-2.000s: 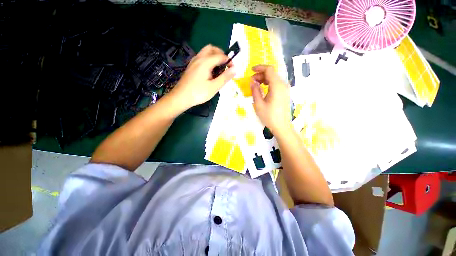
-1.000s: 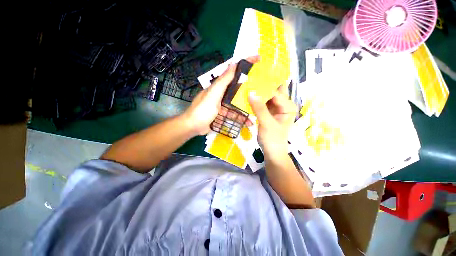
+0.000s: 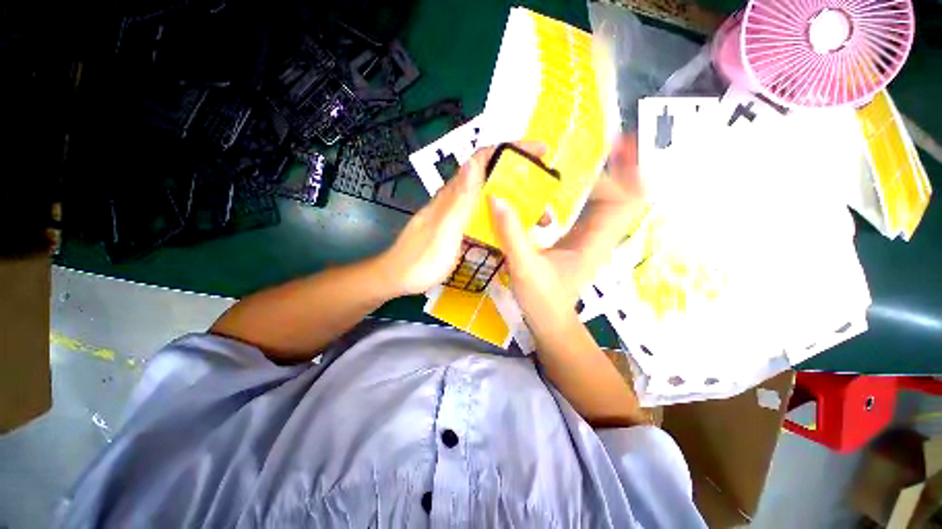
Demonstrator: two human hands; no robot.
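Note:
My left hand (image 3: 432,240) holds a black plastic faceplate (image 3: 478,267) in front of my body, gripping it from the left. A yellow sticker (image 3: 527,194) covers its upper, window end, and the grid of openings shows at the lower end. My right hand (image 3: 563,260) has its thumb on the yellow sticker; its other fingers are spread to the right and blurred. The sticker sheets (image 3: 563,88), white with yellow rows, lie beyond and under my hands. The far side of the faceplate is hidden by my left hand.
A tangled pile of black faceplates (image 3: 238,124) lies at left. Glaring white backing sheets (image 3: 754,248) with loose yellow pieces (image 3: 671,271) lie at right. A pink fan (image 3: 826,31) stands at far right, beside more yellow sheets (image 3: 893,165). A red stool (image 3: 845,413) and cardboard box (image 3: 728,444) are below the bench edge.
The faceplate has turned into view in my left hand. The yellow sticker, held in my right hand a second ago, now lies over the faceplate's window end. My right fingers have spread.

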